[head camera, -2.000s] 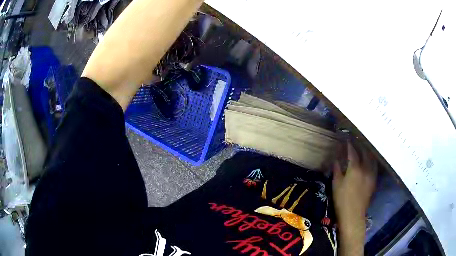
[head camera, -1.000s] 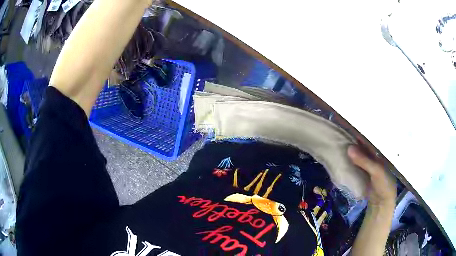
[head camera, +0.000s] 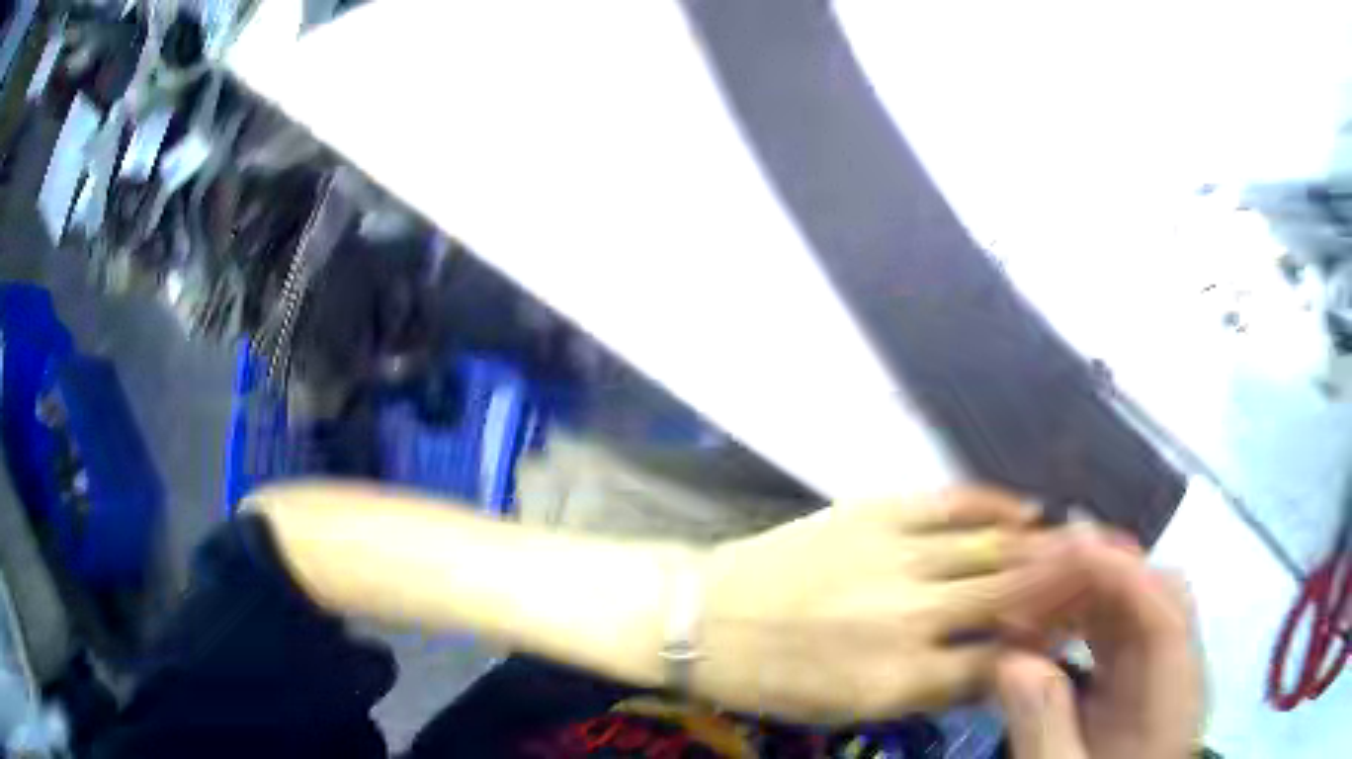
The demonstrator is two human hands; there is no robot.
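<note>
A long, slightly curved dark brown strip (head camera: 905,282) lies flat on the white tabletop (head camera: 564,163), running from the top edge down to the hands. My left hand (head camera: 845,601), with a band at the wrist, reaches across the table edge to the strip's near end. My right hand (head camera: 1112,638) is bent beside it, its fingers meeting my left fingertips. Both hands are blurred, and any cloth between the fingers is hidden. The taupe stack (head camera: 630,486) shows partly below the table edge, behind my left forearm.
Red scissor handles (head camera: 1312,638) lie at the right edge. Blurred machine parts (head camera: 1260,274) show at the right. A blue plastic basket (head camera: 497,445) stands below the table, with another blue container (head camera: 89,445) at far left. Dark cloth bundles and white tags hang at upper left.
My left hand has come down from beyond the top edge to the near table edge. My right hand has left the taupe stack and moved to it. The dark brown strip has come into view.
</note>
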